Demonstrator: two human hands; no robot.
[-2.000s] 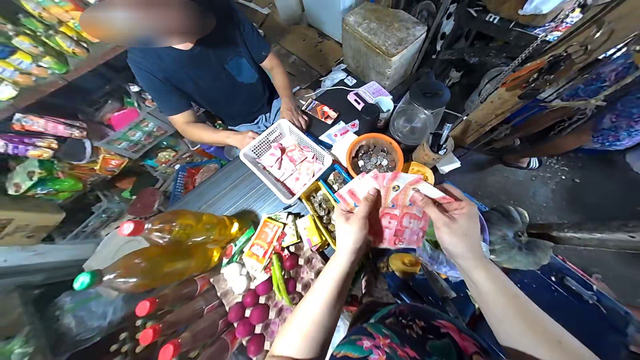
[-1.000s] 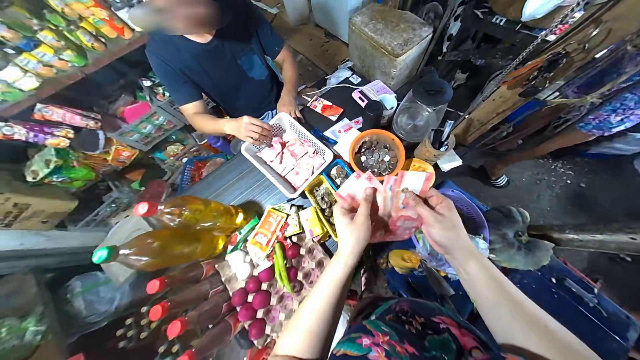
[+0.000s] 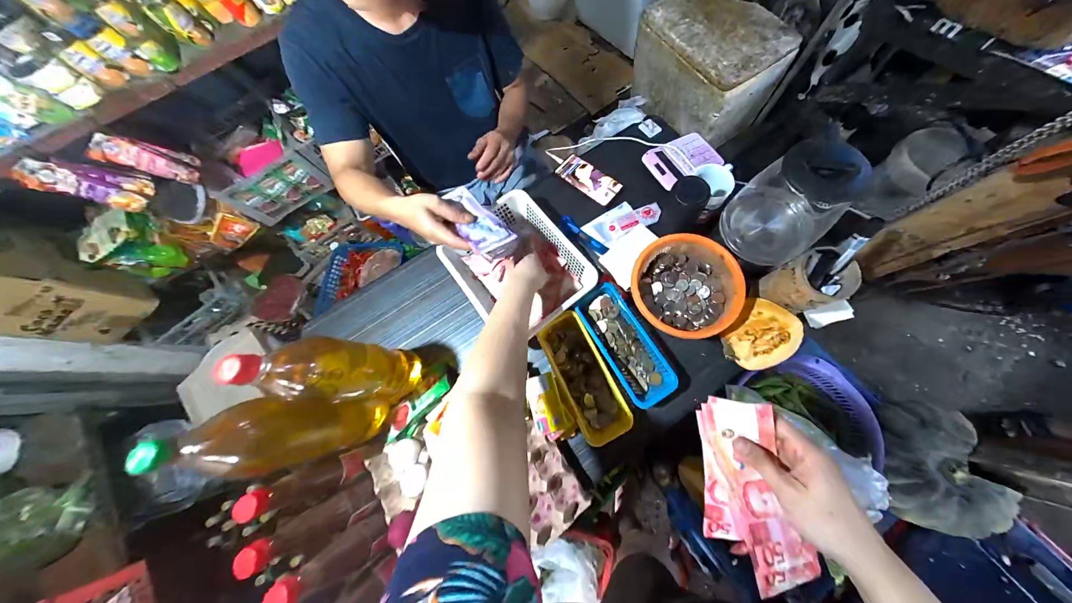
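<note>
My right hand (image 3: 804, 486) grips a fan of red banknotes (image 3: 745, 494) at the lower right, the thumb across them. My left hand (image 3: 523, 272) reaches into the white plastic basket (image 3: 578, 251), among red banknotes (image 3: 553, 280); its fingertips are partly hidden, so its hold cannot be told. Just beside it, a person's hand (image 3: 431, 219) holds a bundle of purplish banknotes (image 3: 481, 226) over the basket's left side. Near the basket stand an orange bowl of coins (image 3: 688, 286), a blue basket of coins (image 3: 624, 345) and a yellow basket of coins (image 3: 586, 377).
Bottles of yellow oil (image 3: 335, 368) lie toward the left, above red-capped bottles (image 3: 251, 507). A clear plastic jug (image 3: 775, 209), a calculator (image 3: 682, 159) and a cup (image 3: 716, 182) stand behind the coins. A purple basket (image 3: 846, 402) with greens is near my right hand. The person (image 3: 410, 92) sits opposite.
My left hand has left the banknotes held in front of me and reached forward into the white basket. My right hand has moved right and down with red notes. The person's hand now holds purplish notes.
</note>
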